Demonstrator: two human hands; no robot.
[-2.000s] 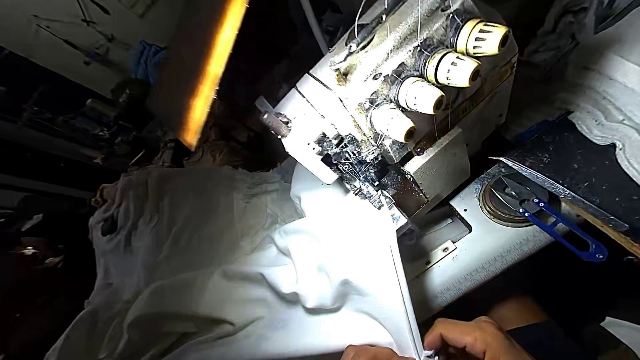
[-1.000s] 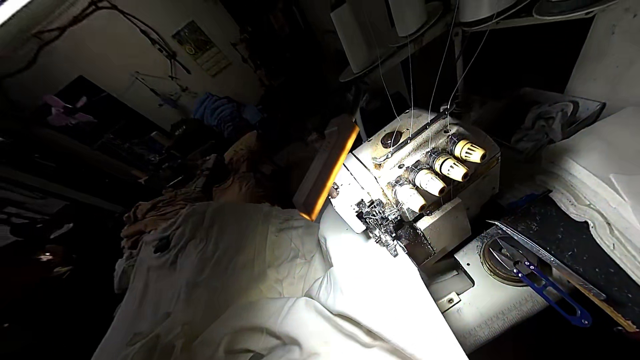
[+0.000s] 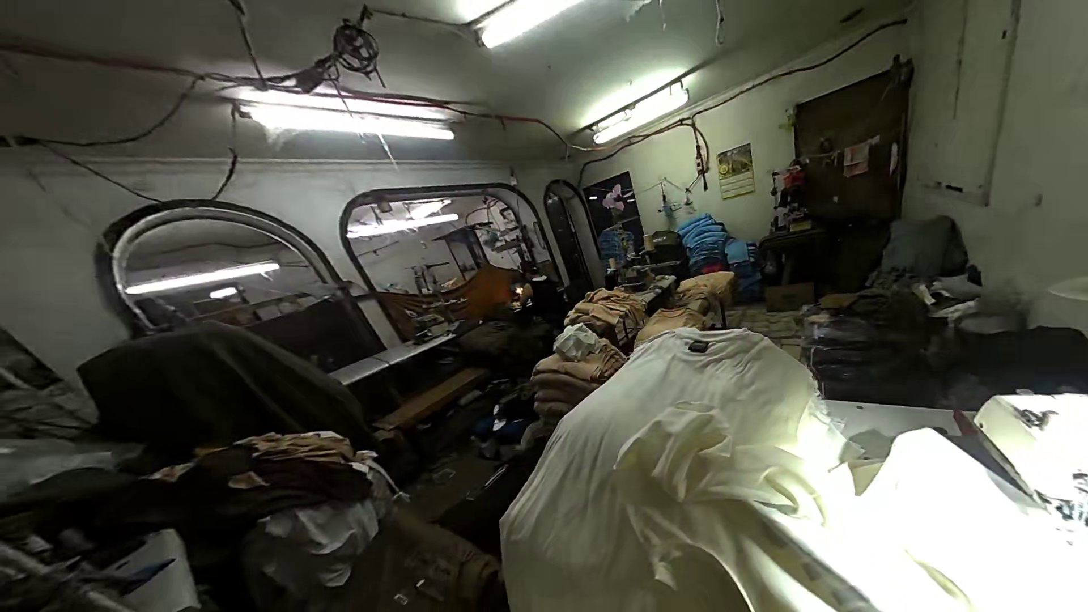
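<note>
Neither of my hands is in the head view. A white knit garment (image 3: pixel 671 399) with a small dark neck label lies draped over the near end of the table, its body hanging down at the front. More white cloth (image 3: pixel 926 510), glaring under the lamp, spreads toward the lower right. At the right edge stands part of an overlock sewing machine (image 3: pixel 1037 433), washed out by the light. Whether the cloth lies under its presser foot cannot be seen.
Stacks of tan garments (image 3: pixel 578 374) stand behind the white one. Dark cloth piles (image 3: pixel 280 476) fill the lower left, below a covered object (image 3: pixel 221 382). A wooden bench (image 3: pixel 433 399) and a long table (image 3: pixel 391 357) run along the mirrored wall. Dark bundles (image 3: pixel 867 348) sit at right.
The view has swung up and left across the room, moving the machine to the right edge. Fingers on the white cloth showed two seconds ago; no hand shows now.
</note>
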